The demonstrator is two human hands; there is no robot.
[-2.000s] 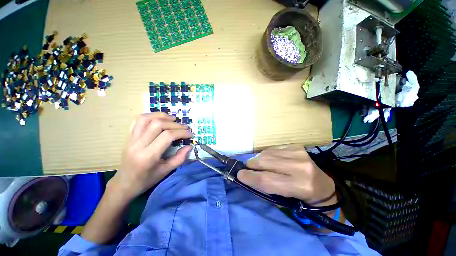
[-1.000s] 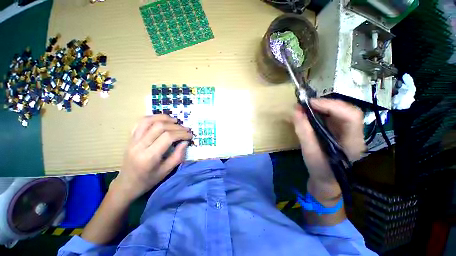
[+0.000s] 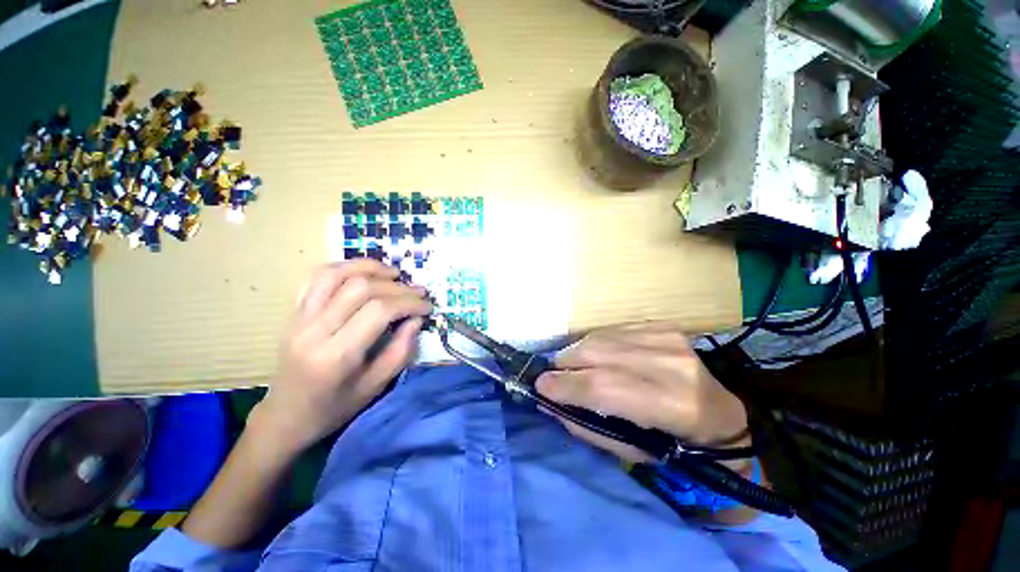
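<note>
My right hand [image 3: 643, 391] holds the soldering iron [image 3: 526, 372], its tip and thin guide tube at the lower part of the worked PCB panel [image 3: 464, 218], beside my left fingertips. My left hand [image 3: 358, 324] lies over the panel's lower left, fingers bent together; what its fingertips press or hold is hidden. Rows of dark components [image 3: 386, 218] cover the panel's left part; green boards show at its right. The panel lies on a white backing plate [image 3: 531, 268], bright with glare. A loose heap of small components [image 3: 145, 173] lies at the left.
A bare PCB panel [image 3: 400, 56] lies above on the cardboard mat [image 3: 257, 302]. A brown tip-cleaning pot [image 3: 626, 156] stands upper right, beside the metal solder feeder [image 3: 755, 134] with cables [image 3: 783, 313]. A black fan housing [image 3: 649, 11] is partly cut off at the top.
My right hand has brought the iron from the cleaning pot, where it was a second ago, back down left to the panel. My left hand has stayed nearly still.
</note>
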